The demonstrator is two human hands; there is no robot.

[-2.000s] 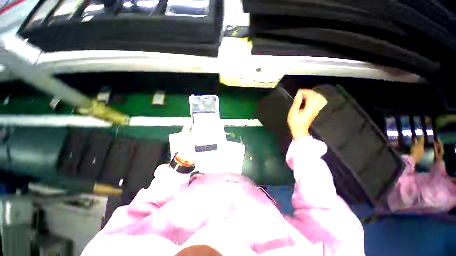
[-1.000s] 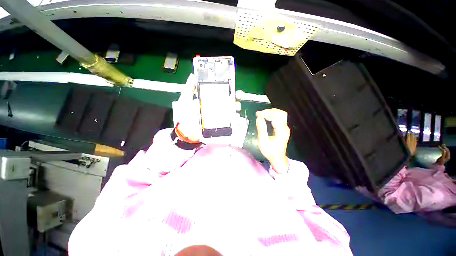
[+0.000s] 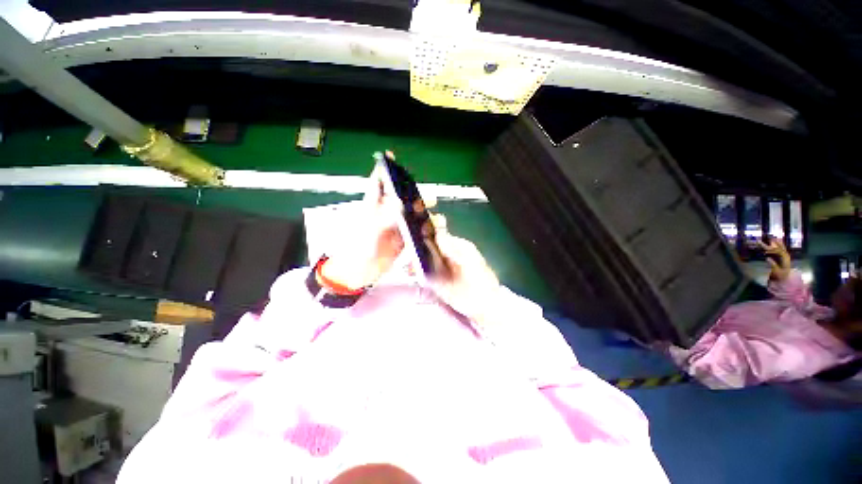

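Note:
A phone-sized display panel (image 3: 413, 213) is held tilted, nearly edge-on, in front of my chest. Its dark face turns to the right and its pale side to the left. My left hand (image 3: 376, 248) holds it from the left, with a red and dark band on the wrist. My right hand (image 3: 456, 265) is at its lower right side, washed out by glare, with the fingers against the panel. A white sheet (image 3: 324, 230) lies on the bench behind my left hand.
Stacked black foam trays (image 3: 633, 222) stand tilted at the right. A slotted black tray (image 3: 189, 248) lies at the left. Small pale parts (image 3: 310, 137) sit on the green belt. A perforated yellowish plate (image 3: 477, 76) hangs from the shelf edge. Another person in pink (image 3: 756, 340) is at far right.
The panel has turned from facing me to nearly edge-on. My right hand has moved left from empty space onto the panel. The view has shifted slightly.

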